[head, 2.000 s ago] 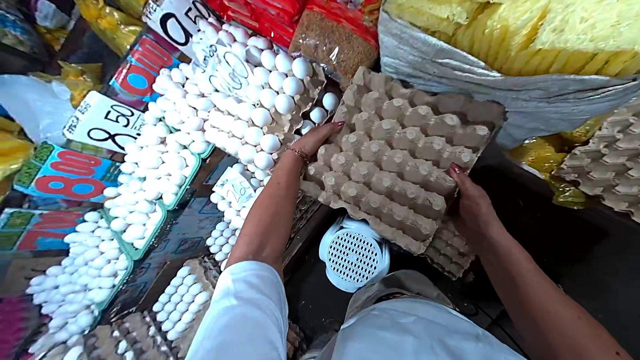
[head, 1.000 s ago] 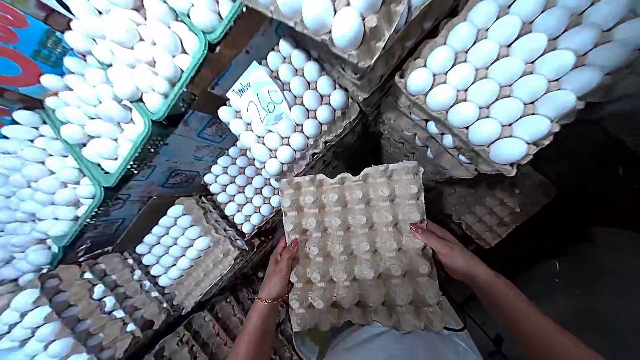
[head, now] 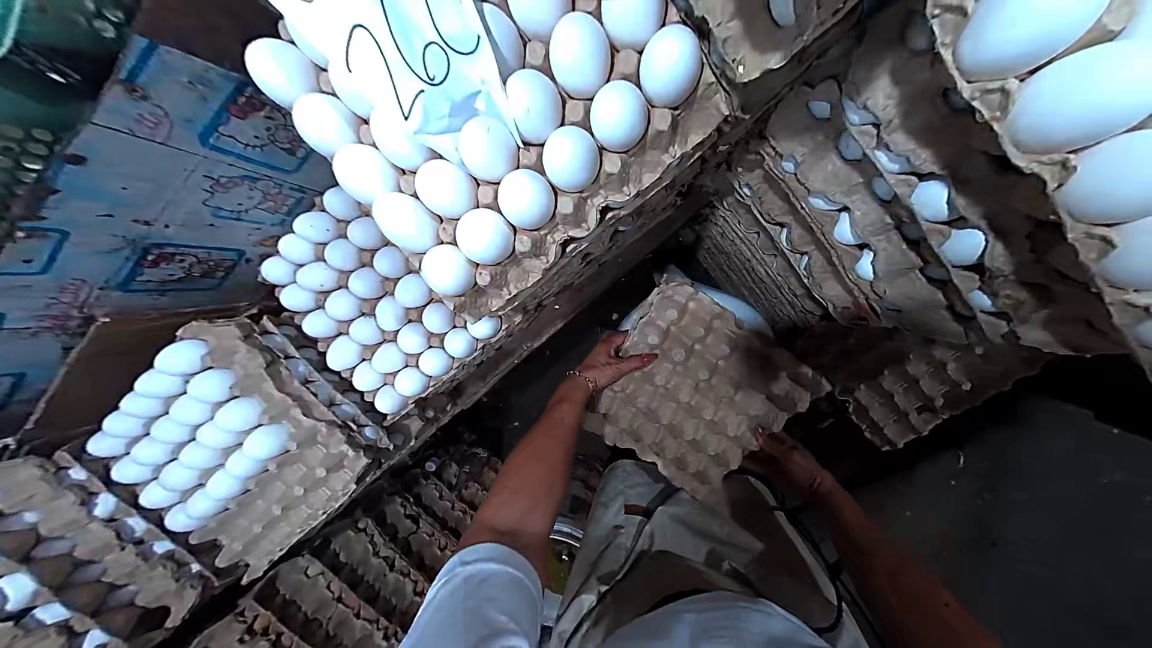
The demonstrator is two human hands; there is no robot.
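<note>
A grey-brown pulp egg tray (head: 702, 387) is held low in front of my body, tilted, with no eggs visible on it. My left hand (head: 615, 362) grips its upper left edge, thumb on top and fingers mostly hidden. My right hand (head: 792, 463) holds its lower right edge, partly in shadow. Something white (head: 733, 306) shows just behind the tray's top edge; what it is, I cannot tell. Whether more trays lie beneath the held one, I cannot tell.
Stacked trays of white eggs (head: 486, 238) rise at upper left, bearing a handwritten paper sign (head: 432, 63). Another egg stack (head: 1080, 180) stands at right. A part-filled tray (head: 297, 468) sits at lower left. Loose trays (head: 909, 378) lie low at right, beside the dark floor (head: 1017, 513).
The view has swung strongly from the first frame. Both hands still hold the tray, which was level and facing up a second ago and is now lower and tilted between the stacks.
</note>
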